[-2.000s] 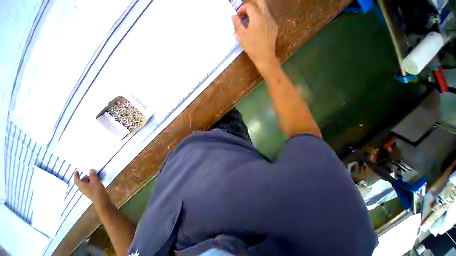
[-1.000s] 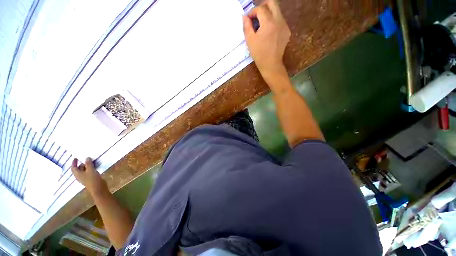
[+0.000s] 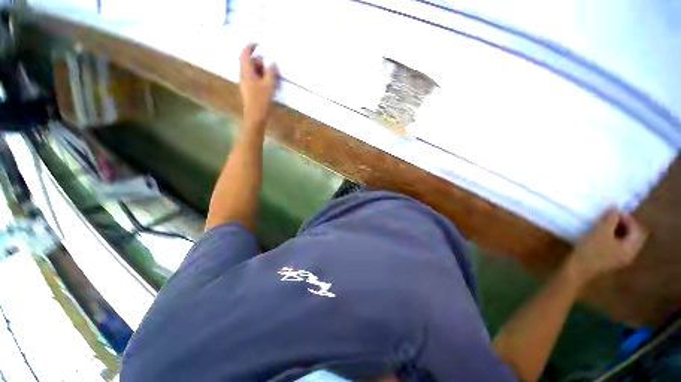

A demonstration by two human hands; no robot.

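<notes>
A white paper pattern (image 3: 328, 56) lies on the fabric (image 3: 478, 183) along the near table edge; dark stripes show past its far side. An open pin box (image 3: 407, 93), blurred, sits on the paper between my hands. My left hand (image 3: 258, 83) is at the near paper edge, left of the box, thumb and finger apart at the surface. My right hand (image 3: 608, 242) is at the near right corner of the fabric, fingers curled in. Blur hides whether it pinches fabric, paper or a pin.
The brown table edge (image 3: 336, 153) runs slantwise in front of my body, with green floor (image 3: 299, 175) below. Brown tabletop also shows past the fabric's right end. White and brown items (image 3: 89, 86) are under the table at left. A blue object (image 3: 635, 339) is at lower right.
The view has swung round, so the table now slopes down to the right. My right hand still stays by the fabric's end. The pin box still lies between my hands.
</notes>
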